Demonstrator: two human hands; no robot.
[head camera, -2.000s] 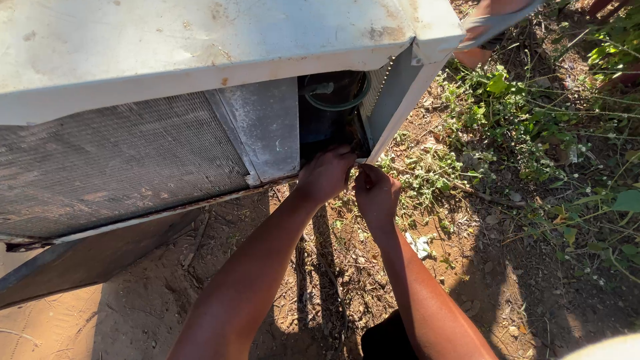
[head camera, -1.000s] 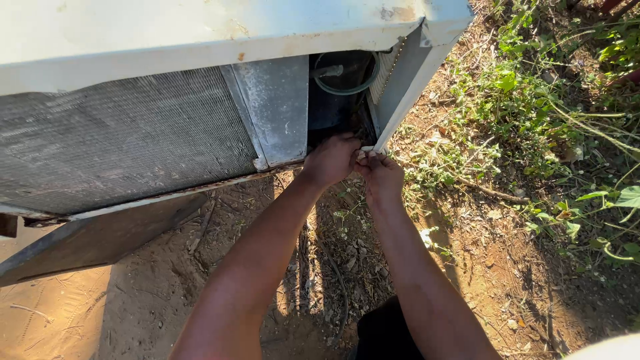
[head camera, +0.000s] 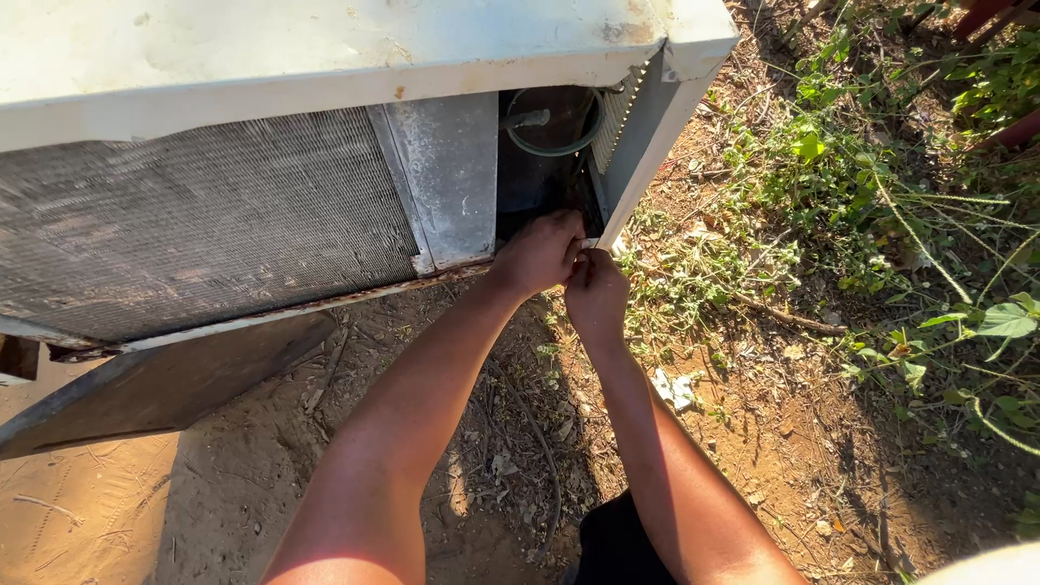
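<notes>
An air conditioner's white metal casing (head camera: 325, 89) fills the upper left, with a finned coil (head camera: 211, 219) and a grey sheet-metal panel (head camera: 455, 179) on its near side. Beside the panel, a curved tube (head camera: 556, 150) shows inside a dark opening. My left hand (head camera: 540, 252) is at the lower edge of this opening, fingers bent. Just below and right of it, my right hand (head camera: 597, 296) is at the foot of the corner post (head camera: 658, 154), fingertips pinched together. A small pale piece shows between the two hands; which fingers grip it cannot be told.
A dark flat panel (head camera: 179, 390) slants beneath the casing at left. Sandy ground with twigs and dry leaves lies below. Green weeds (head camera: 812, 179) grow at right, near a fallen stick (head camera: 788, 317). Reddish bars are at the upper right edge.
Both hands stay at the casing's lower corner, with small shifts of the fingers. Part of another person's arm, at the upper right two seconds ago, is out of view now.
</notes>
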